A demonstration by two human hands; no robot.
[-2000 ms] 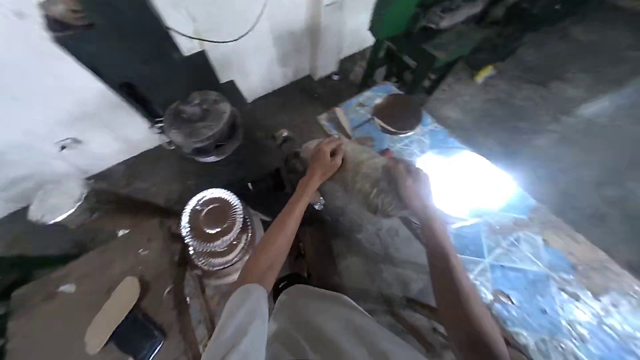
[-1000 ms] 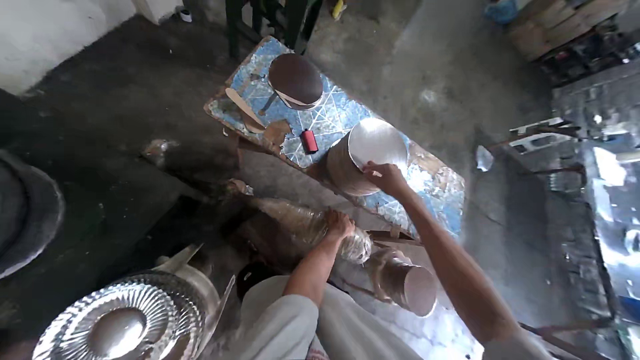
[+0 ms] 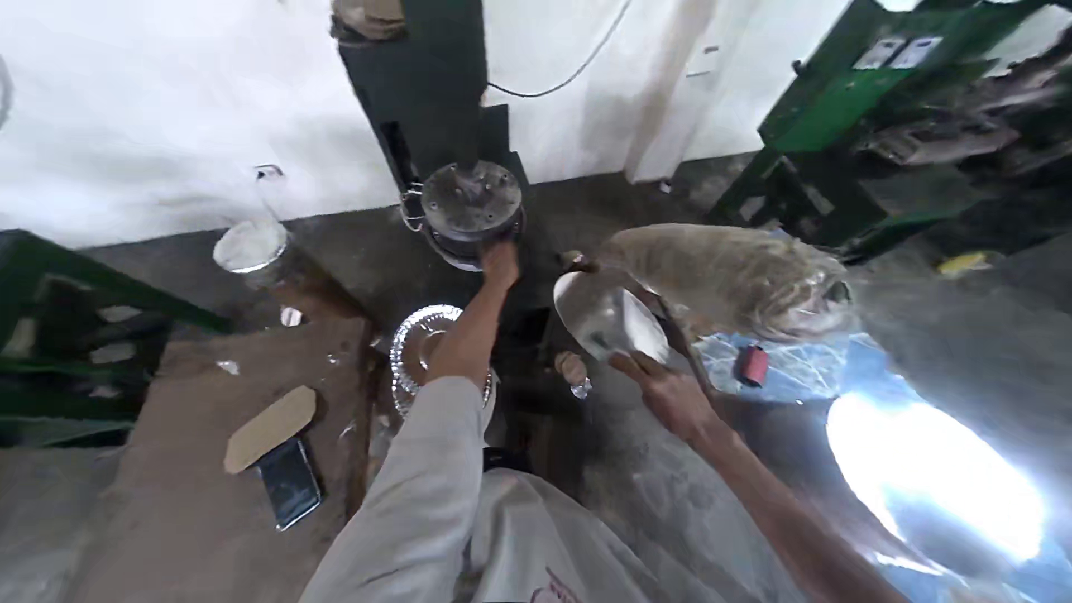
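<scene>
My right hand (image 3: 666, 394) grips the rim of a shiny round metal sheet (image 3: 590, 310), tilted beside the bench. My left hand (image 3: 501, 264) reaches to the lower front of a round metal die (image 3: 471, 201) on a dark press; its fingers are partly hidden, so its hold is unclear. Fluted metal pans (image 3: 410, 347) lie stacked under my left forearm. A long roll wrapped in plastic (image 3: 720, 268) lies across the far part of the blue bench. A red spool (image 3: 754, 366) sits near it, and a bright stack of round sheets (image 3: 938, 477) stands at the right.
A brown table (image 3: 201, 519) at left holds a phone (image 3: 289, 483) and a cardboard piece (image 3: 270, 429). Behind it stands a cylinder with a whitish top (image 3: 251, 244). A green machine frame (image 3: 829, 92) is at upper right. A cable (image 3: 561, 88) hangs along the wall.
My right hand has lifted a metal sheet away from the stack on the blue bench. My left hand has left the wrapped roll and moved to the press. The view has swung strongly.
</scene>
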